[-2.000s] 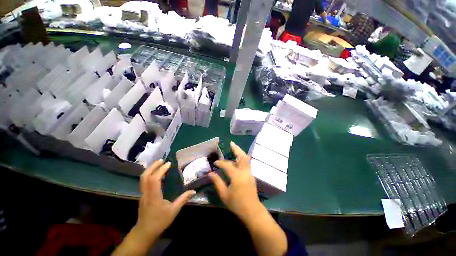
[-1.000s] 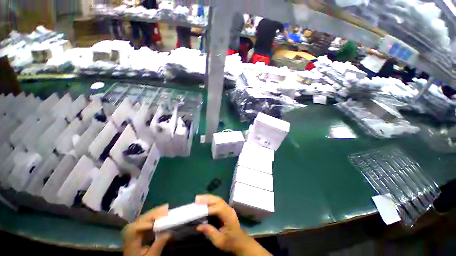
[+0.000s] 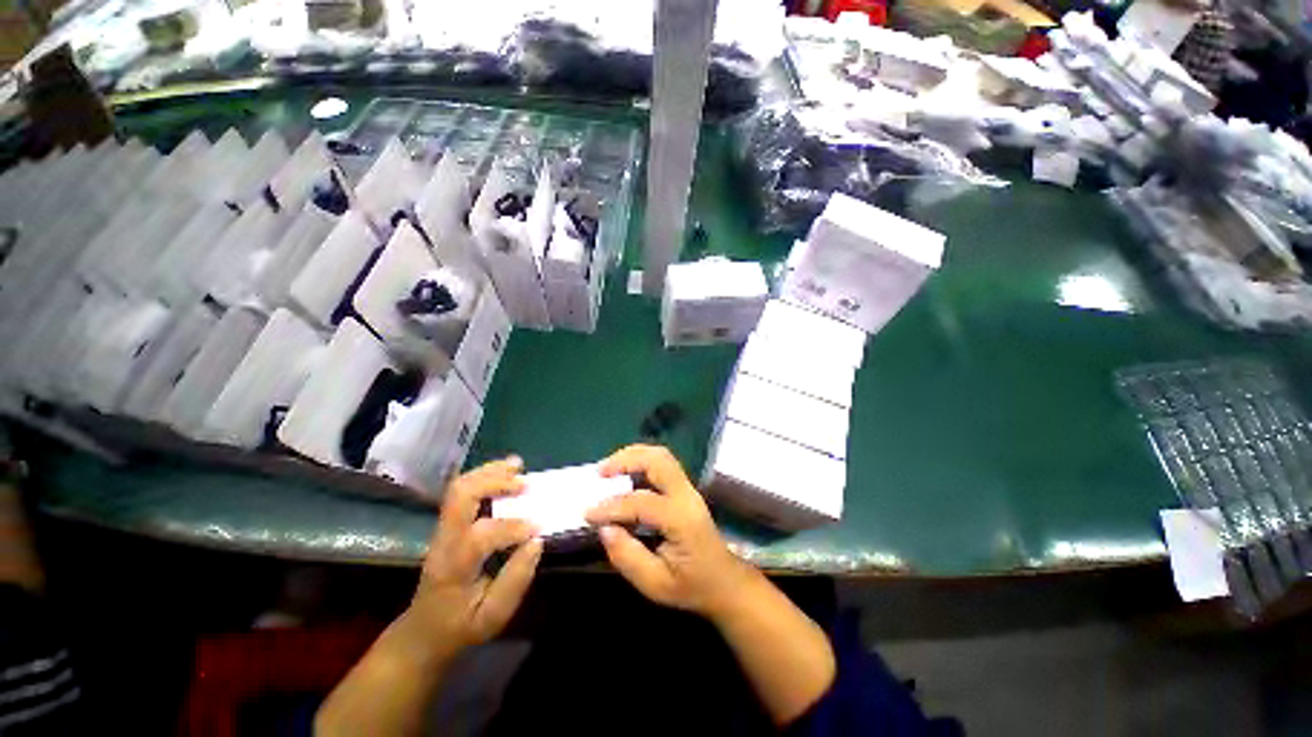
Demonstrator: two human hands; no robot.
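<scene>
A small white gift box is held at the bench's near edge, its white lid side facing up. My left hand grips its left end and my right hand grips its right end, fingers on top and thumbs at the near side. Whether the lid is fully shut is hidden by my fingers. A small black part lies on the green bench just beyond the box. Closed boxes stand in a row right of my hands, with a tilted one at the far end and a separate one beside it.
Tight rows of open boxes with upright flaps fill the left side. A grey post stands behind the single closed box. A clear tray with a white paper slip lies far right. Bagged white goods line the back.
The box, open on the bench two seconds ago, is now held between both hands with its top covered. The small black part now shows on the bench. The view has shifted.
</scene>
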